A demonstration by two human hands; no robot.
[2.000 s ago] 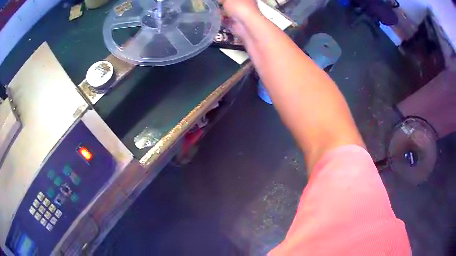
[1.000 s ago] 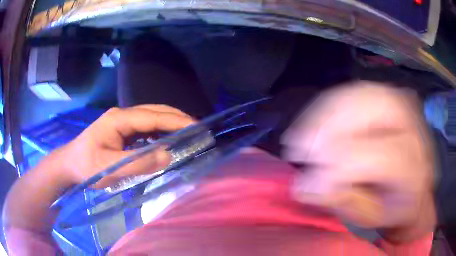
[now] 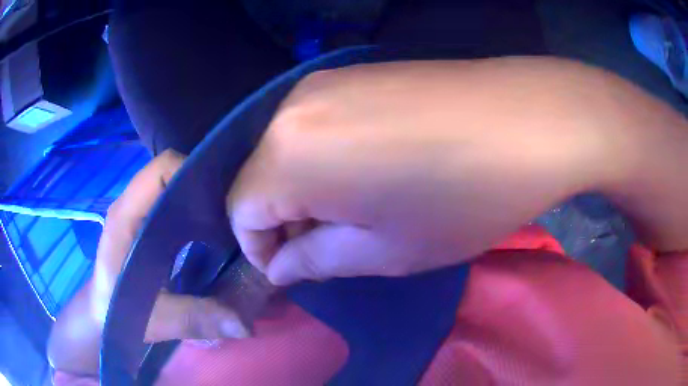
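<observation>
A large dark blue component reel [image 3: 400, 324] lies over my lap, its rim curving up the left and across the top. My left hand [image 3: 128, 249] grips the reel's left side, fingers behind the rim and thumb showing through an opening. My right hand [image 3: 332, 203] is over the middle of the reel with its fingers curled and pinched together. A small, blurred translucent piece [image 3: 245, 286] shows just below the right fingertips; I cannot tell if it is held. The right hand hides much of the reel.
Blue plastic crates [image 3: 45, 249] are at the left. A white-edged box [image 3: 38, 115] is at the upper left. My dark-clothed legs [image 3: 188, 68] are beyond the reel, and a pale blue object [image 3: 658, 45] is at the upper right.
The view has turned down from the bench and counter to my lap. The reel has tilted to face me more. My right hand has moved left, over the reel.
</observation>
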